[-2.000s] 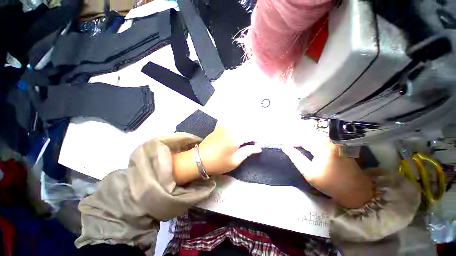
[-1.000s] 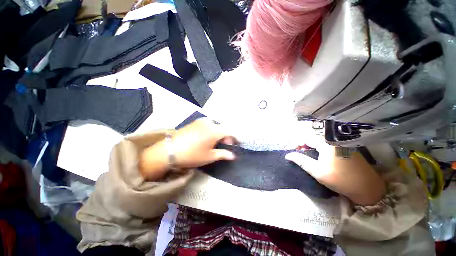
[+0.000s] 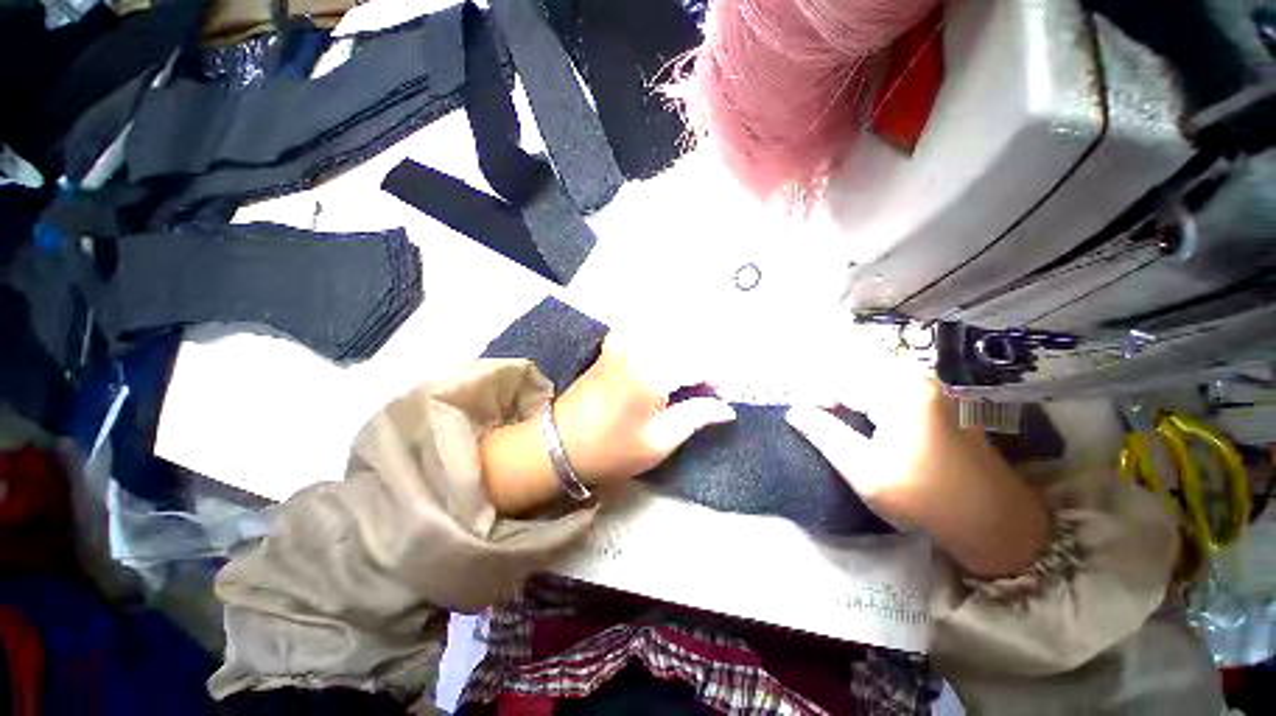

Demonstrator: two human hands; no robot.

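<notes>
A dark curved collar piece [image 3: 770,469] lies on the white table at the machine bed's front edge. My left hand [image 3: 623,427] holds its upper left edge with thumb on top. My right hand [image 3: 889,455] holds its upper edge further right, close to the needle area, thumb pointing at the left thumb. Bright glare washes out the fingers of both hands. The grey-white sewing machine head [image 3: 966,168] stands above my right hand. The presser foot is too glared to make out. Another dark piece [image 3: 550,340] shows behind my left wrist.
A stack of dark cut pieces [image 3: 266,287] lies left, with another layered bundle [image 3: 308,133] above it. Loose dark strips [image 3: 469,217] cross near the top. A pink thread bundle [image 3: 784,98] and red cloth [image 3: 910,91] hang by the head. Yellow-handled scissors [image 3: 1210,483] lie right.
My left hand has moved right along the piece, closer to my right hand, than one second ago. Less of the piece shows at its left end. The right hand has moved little.
</notes>
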